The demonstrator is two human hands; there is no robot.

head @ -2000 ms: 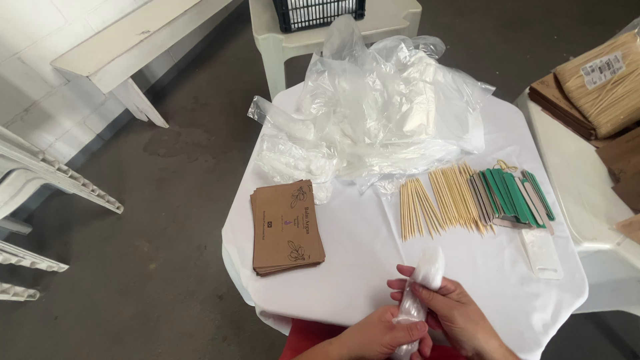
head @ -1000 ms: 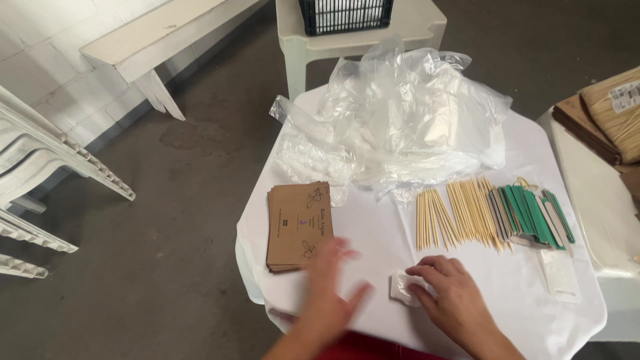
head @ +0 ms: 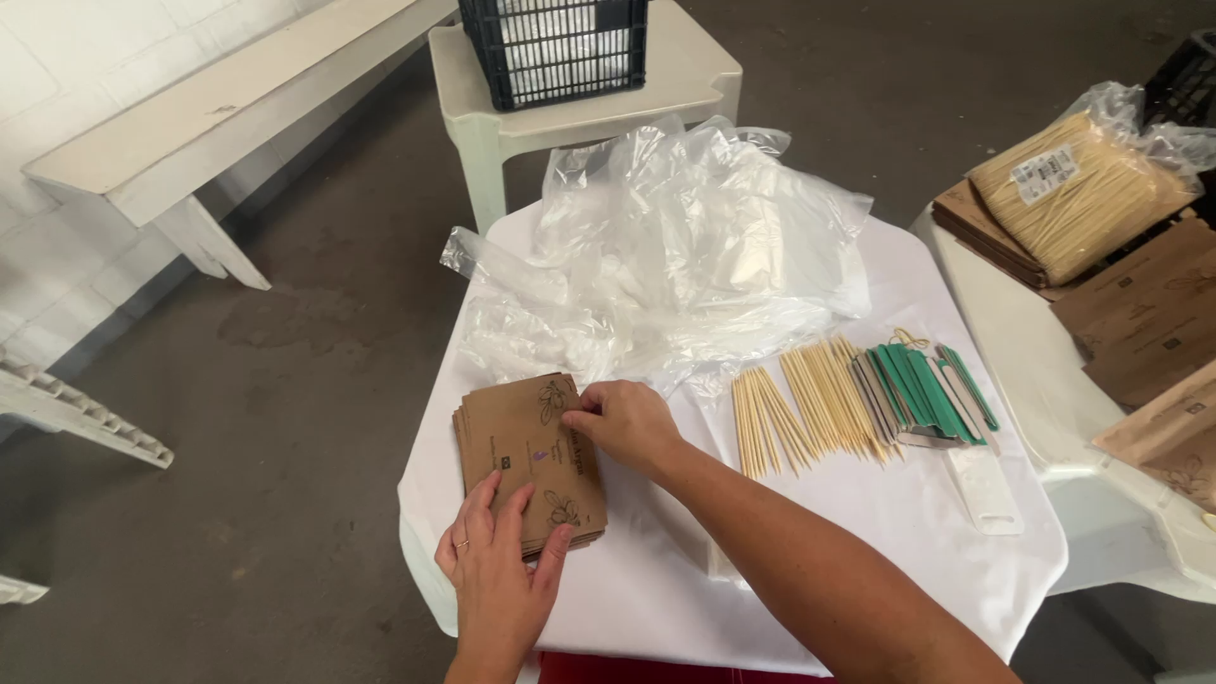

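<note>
A stack of printed brown paper packets (head: 532,446) lies on the left of the white-covered table. My left hand (head: 503,560) rests on its lower left part, fingers spread. With thumb and forefinger my right hand (head: 622,423) touches the stack's upper right edge; whether it pinches a packet is unclear. A white item (head: 708,551) lies partly hidden under my right forearm. To the right are wooden sticks (head: 817,404) with pointed ends, green and grey nail files (head: 926,394) and a flat white packet (head: 985,489). Clear plastic bags (head: 703,247) are heaped behind.
Beyond the bags, a black plastic crate (head: 570,57) stands on a cream plastic table (head: 693,85). At right, another table (head: 997,380) bears a bag of wooden sticks (head: 1073,199) and brown paper packets (head: 1149,313). A bench (head: 228,104) stands along the left wall.
Two seconds ago both hands held a clear plastic bundle near the table's front. My left hand has moved onto the brown stack, and my right hand has crossed left to its upper edge.
</note>
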